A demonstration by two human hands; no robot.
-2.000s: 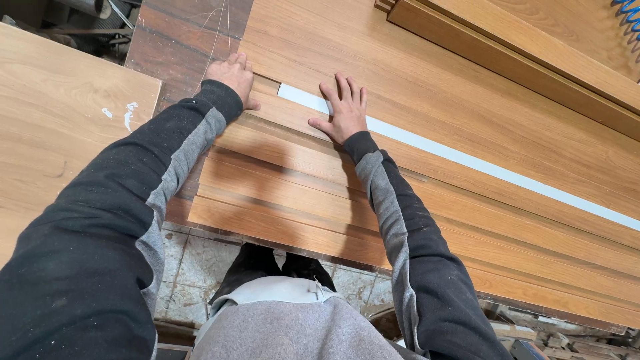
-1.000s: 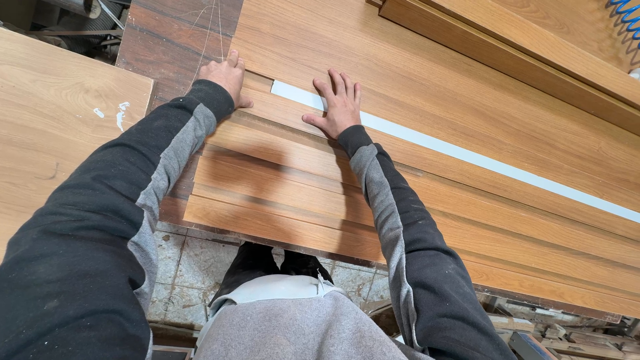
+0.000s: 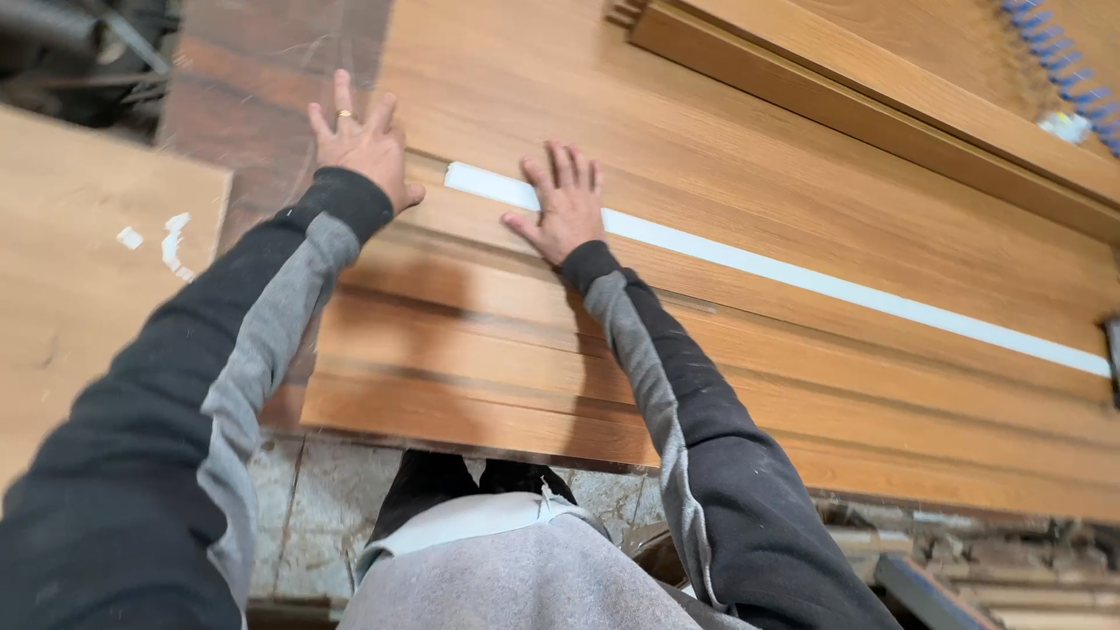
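Note:
A large wood-grain panel (image 3: 744,157) lies on the bench, with several parallel wood-grain boards (image 3: 525,346) along its near side. A long white strip (image 3: 787,273) runs diagonally over the wood from near my hands to the far right. My left hand (image 3: 363,149), a ring on one finger, is spread at the left ends of the panel and boards, left of the strip's end. My right hand (image 3: 564,201) rests with fingers apart across the strip near that end. Neither hand is closed around anything.
More wood-grain boards (image 3: 840,114) are stacked at the upper right, near a blue coiled hose (image 3: 1063,66). At the left, another wooden panel (image 3: 96,289) bears white scraps (image 3: 173,245). The dark bench top (image 3: 262,96) shows between the panels. Wood pieces lie below at the lower right.
My left hand's fingers have spread and straightened at the panel's left edge. My right hand remains on the white strip. The view has shifted slightly.

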